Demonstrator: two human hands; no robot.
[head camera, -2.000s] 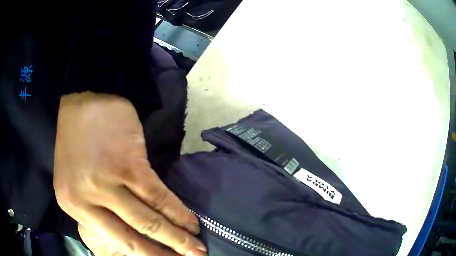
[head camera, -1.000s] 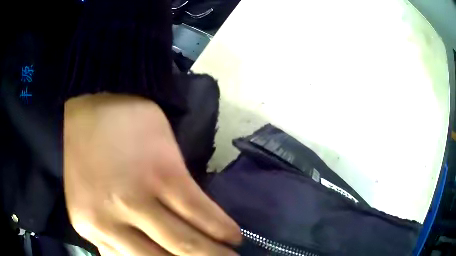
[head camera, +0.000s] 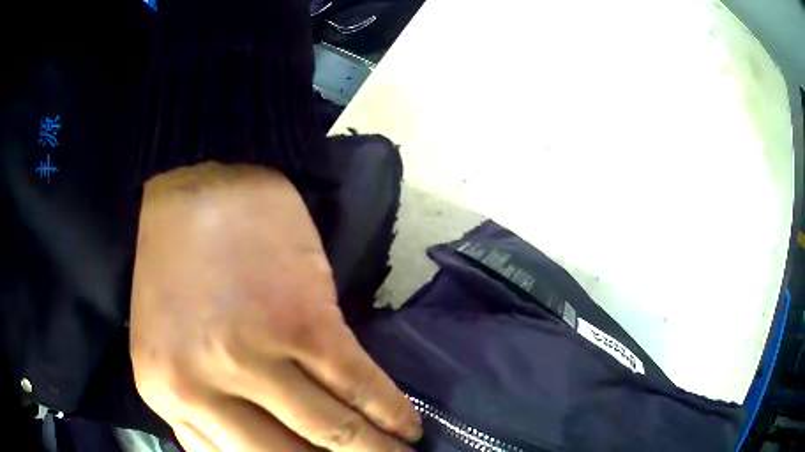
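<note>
The dark purplish bag (head camera: 521, 371) lies loose and folded at the lower middle. My left hand (head camera: 265, 309) comes from the top left, back up, with fingers together and fingertips on the bag at the silver zipper (head camera: 459, 428). The thumb and lower fingertips are hidden or cut off by the bottom edge. A black care label (head camera: 512, 274) and a white brand label (head camera: 609, 346) lie on the lining, beyond the zipper. A rounded dark panel with a frayed edge (head camera: 366, 203) shows beside my wrist. My right hand is not in view.
The white tabletop (head camera: 574, 132) has a curved right edge with blue trim (head camera: 766, 375). A grey metal plate (head camera: 340, 71) and dark fabric with bright curved lines (head camera: 366, 19) are at the top. The wearer's dark jacket (head camera: 53, 256) fills the left.
My left hand has moved right, and the bag and its labels have shifted right and slightly down. The rounded frayed panel beside my wrist shows more. The white label turned edge-on, then showed its face again.
</note>
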